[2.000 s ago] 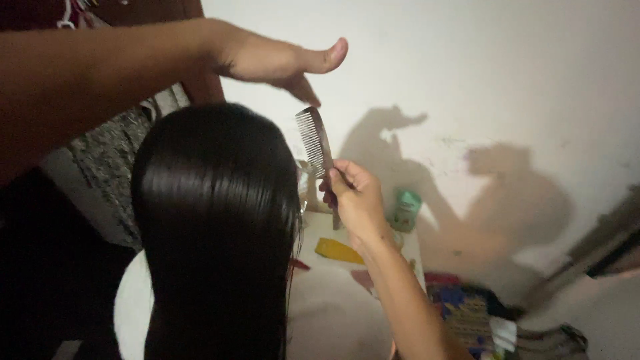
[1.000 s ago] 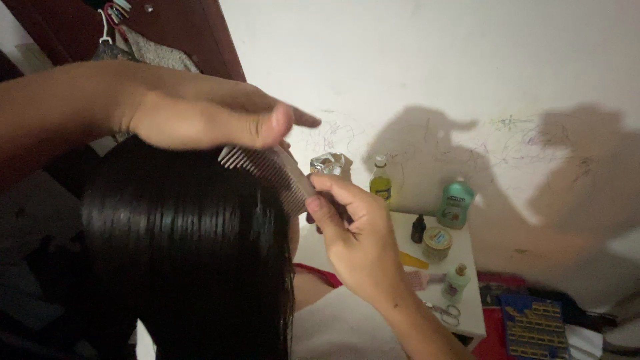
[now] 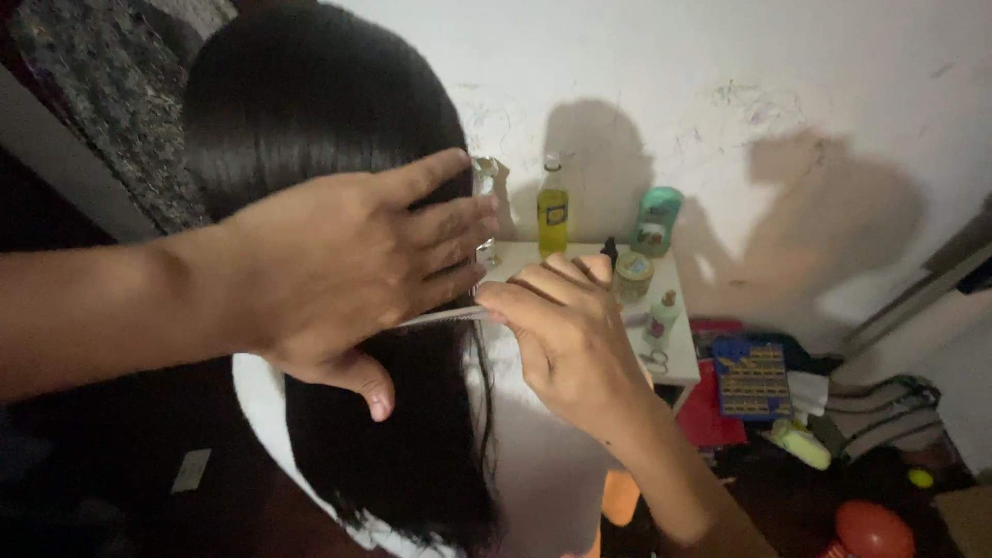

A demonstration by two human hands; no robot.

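Observation:
Long straight dark hair (image 3: 325, 101) hangs down the back of a person's head over a white cloth (image 3: 260, 395). My left hand (image 3: 349, 248) lies flat across the hair with its fingers apart, pointing right, and its thumb lower down. In my right hand (image 3: 566, 333) is the end of a comb (image 3: 446, 315), held roughly level just beneath my left fingers. The comb's teeth are in the hair, and part of it is hidden behind my left hand.
A white table (image 3: 682, 341) by the wall bears a bottle of yellow liquid (image 3: 552, 213), a green bottle (image 3: 657, 221), a round jar (image 3: 634, 275), a small pump bottle (image 3: 663, 318) and scissors (image 3: 656, 359). Folders, a blue patterned item (image 3: 752, 380) and a red round object (image 3: 874, 531) lie low at right.
Both hands and the comb have moved down the hair from near the top of the head. My left palm now lies on the hair. The view has shifted.

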